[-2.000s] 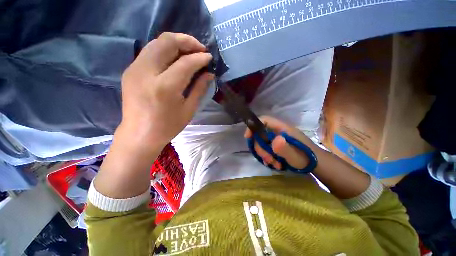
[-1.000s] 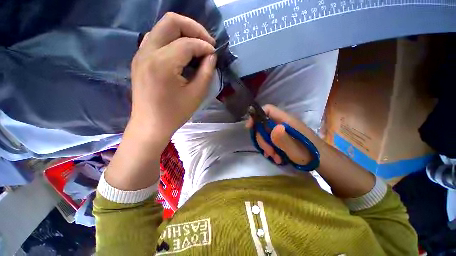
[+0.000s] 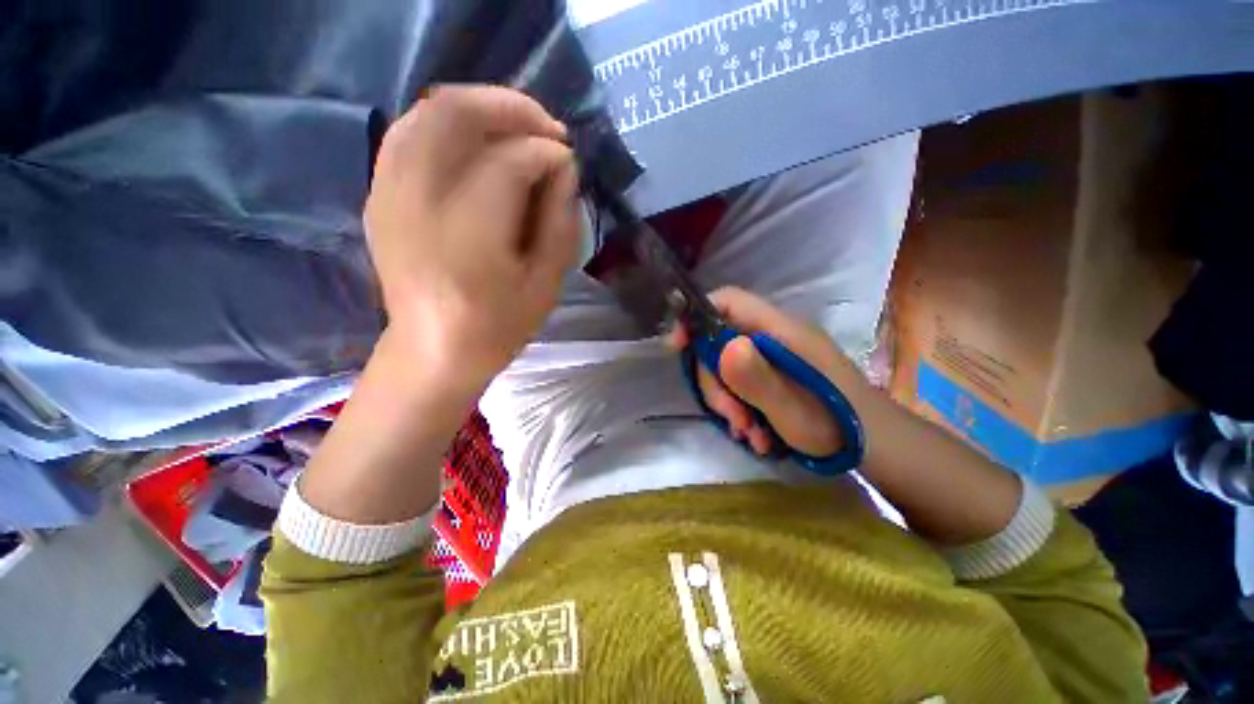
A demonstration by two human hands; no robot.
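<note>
The dark grey garment panel [image 3: 206, 206] is heaped at the left and reaches the table's front edge. My left hand [image 3: 475, 220] is closed at the panel's right edge, fingers curled; what the fingertips pinch is hidden. My right hand [image 3: 777, 385] holds the scissors [image 3: 805, 378] by their blue loop handles. The dark blades point up and left to a small dark cloth corner beside my left hand. The blade tips lie at or under this corner; whether they cut cannot be told.
The grey table edge with a printed ruler scale [image 3: 880, 103] crosses the top right. A brown cardboard box [image 3: 1018, 303] with a blue band stands at the right. A red plastic basket [image 3: 165, 488] with cloth pieces is at the lower left. White cloth [image 3: 591, 426] covers the lap.
My left hand first rose and is now lower again, with its fingers more curled. The scissors stay in my right hand, their handles now closer together than a second ago.
</note>
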